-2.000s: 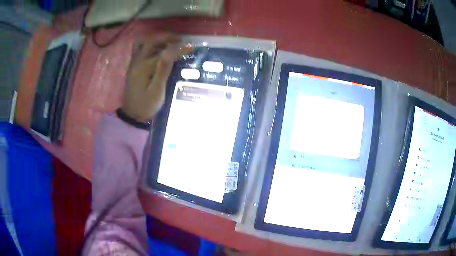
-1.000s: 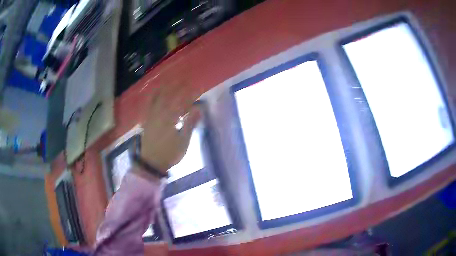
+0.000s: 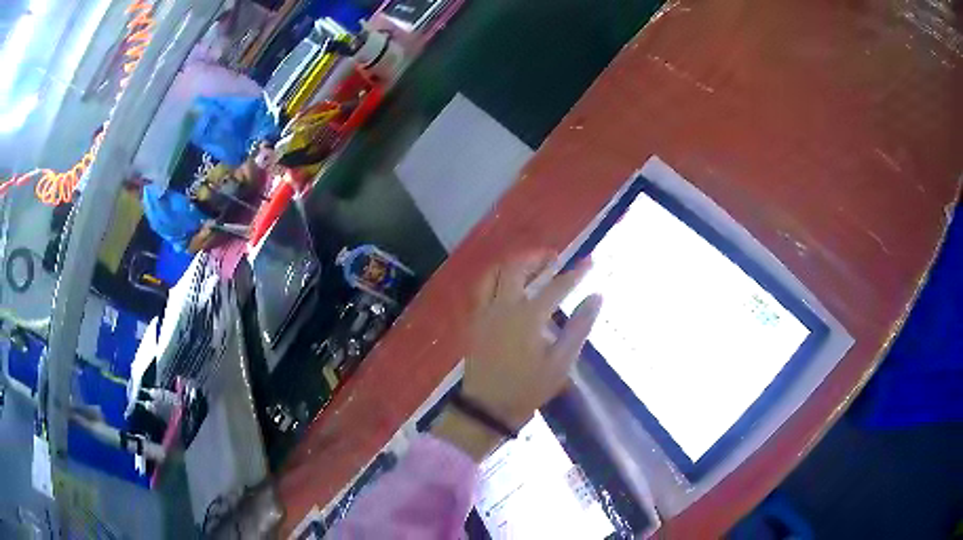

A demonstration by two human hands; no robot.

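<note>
A tablet with a glaring white screen (image 3: 692, 332) lies on a whitish sheet on the red-orange bench, right of centre. My left hand (image 3: 523, 343), with a dark wrist band and pink sleeve, reaches over its upper left border. The fingers are apart and hold nothing; a fingertip is at the screen's edge, but contact cannot be told. A second lit tablet (image 3: 544, 490) lies below my hand, partly covered by my wrist and cut off by the lower edge. My right hand is out of the picture.
The dark green belt (image 3: 570, 74) runs beyond the bench (image 3: 824, 116). A white sheet (image 3: 465, 169) and small metal-and-clear items (image 3: 354, 332) lie on it. Blue-gloved hands (image 3: 227, 127) of another person are at the upper left. An orange coiled cord hangs there.
The view has swung and tilted strongly, so the tablets sit at a new slant. My left hand has moved from a tablet further left to the upper left edge of the rightmost visible one.
</note>
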